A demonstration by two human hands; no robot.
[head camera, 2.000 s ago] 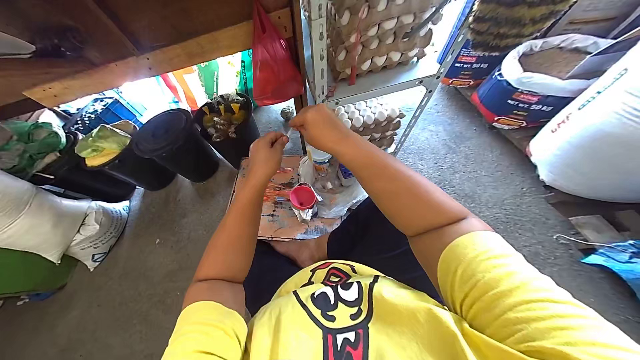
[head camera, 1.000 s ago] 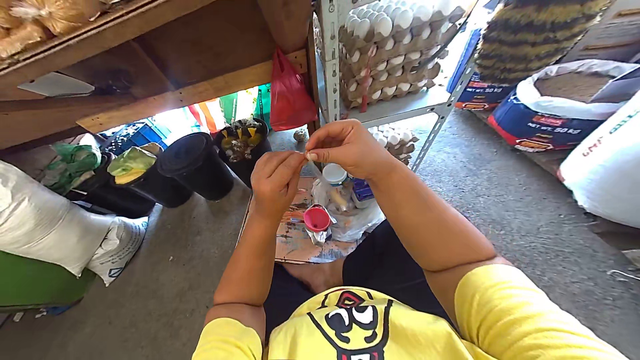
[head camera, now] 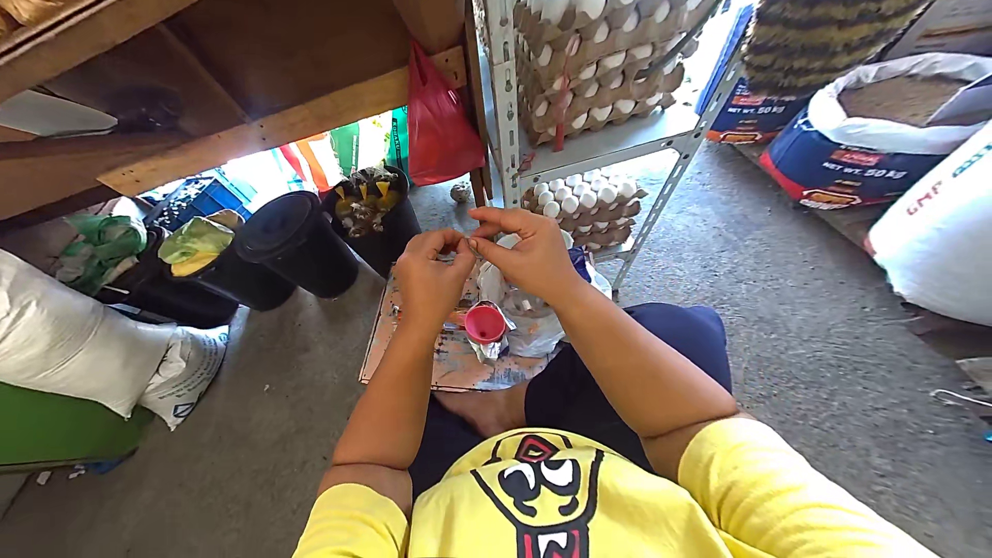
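My left hand [head camera: 435, 275] and my right hand [head camera: 531, 252] meet at the fingertips above a low painted board [head camera: 442, 370]. Thumb and forefinger of each hand are pinched together on something small and thin, too small to make out. Below them on the board stands a pink plastic cup or funnel [head camera: 485, 324], with crumpled foil [head camera: 490, 350] around its lower part. A clear plastic bag [head camera: 535, 333] lies to its right, and a white round lid or tub is partly hidden behind my right hand.
A metal shelf [head camera: 604, 147] holding stacked egg trays [head camera: 581, 203] stands ahead. Black buckets [head camera: 298, 244] and white sacks [head camera: 70, 333] are at the left. A red plastic bag [head camera: 440, 116] hangs beside the shelf. Feed sacks [head camera: 860, 167] stand at the right.
My hands were a little apart two seconds ago, with the right one higher; now their fingertips meet. The pink cup remains on the board.
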